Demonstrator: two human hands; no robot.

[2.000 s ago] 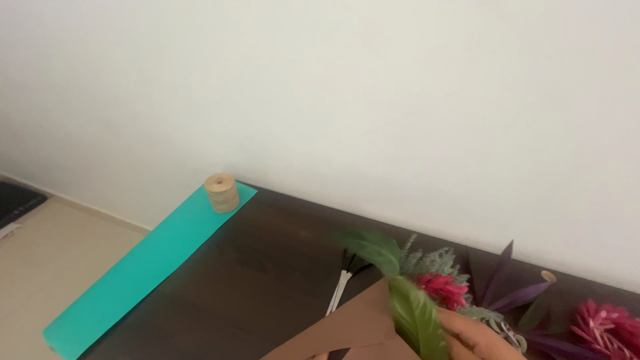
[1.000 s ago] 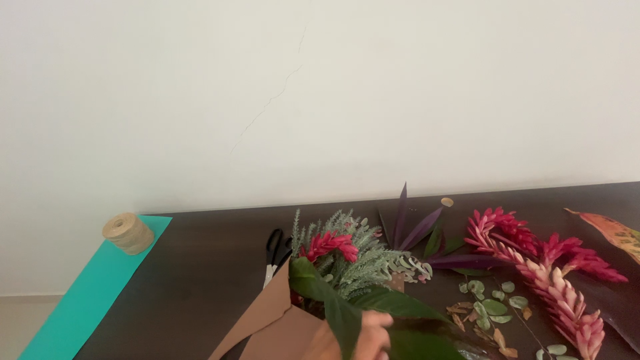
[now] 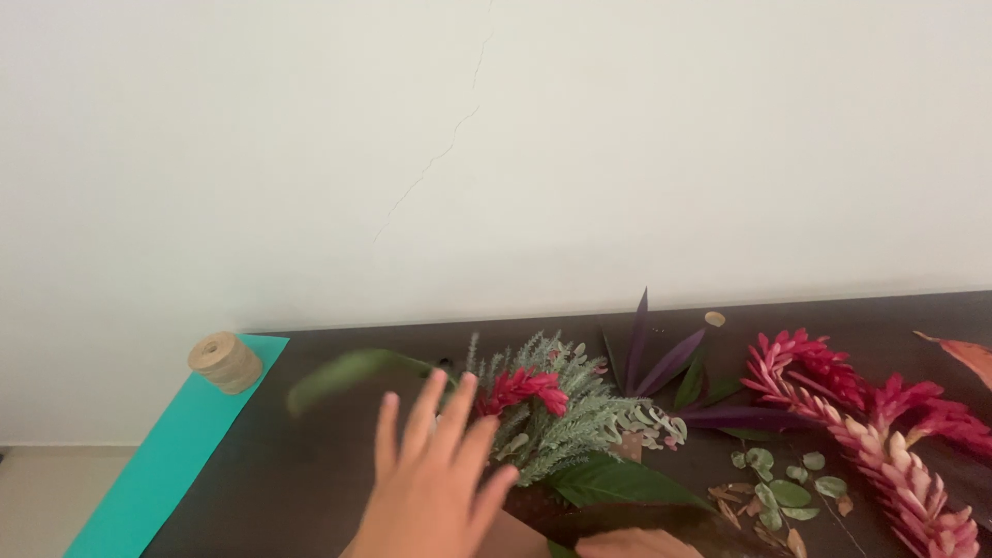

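My left hand [image 3: 434, 480], blurred, has its fingers spread over the left side of a bouquet; nothing is plainly gripped. A blurred green leaf [image 3: 341, 376] extends leftward behind its fingertips. The bouquet has grey-green sprigs [image 3: 558, 434], a red flower [image 3: 527, 390] and a broad green leaf [image 3: 620, 482], with brown wrapping paper [image 3: 515, 536] low down. Only part of my right hand [image 3: 639, 544] shows at the bottom edge, beside a dark leaf [image 3: 643, 518] at the bouquet's base; its fingers and grip are hidden.
A twine spool [image 3: 225, 362] stands on a turquoise sheet [image 3: 178, 442] at the dark table's left end. Purple leaves [image 3: 670, 363], round-leaved sprigs [image 3: 787, 494], dry bits [image 3: 728, 508] and red-pink flowers [image 3: 876, 442] lie to the right. A pale wall [image 3: 496, 178] stands behind.
A green leaf now reaches out left of the bouquet, and my left hand is spread there. The black scissor handles seen one second ago are mostly hidden.
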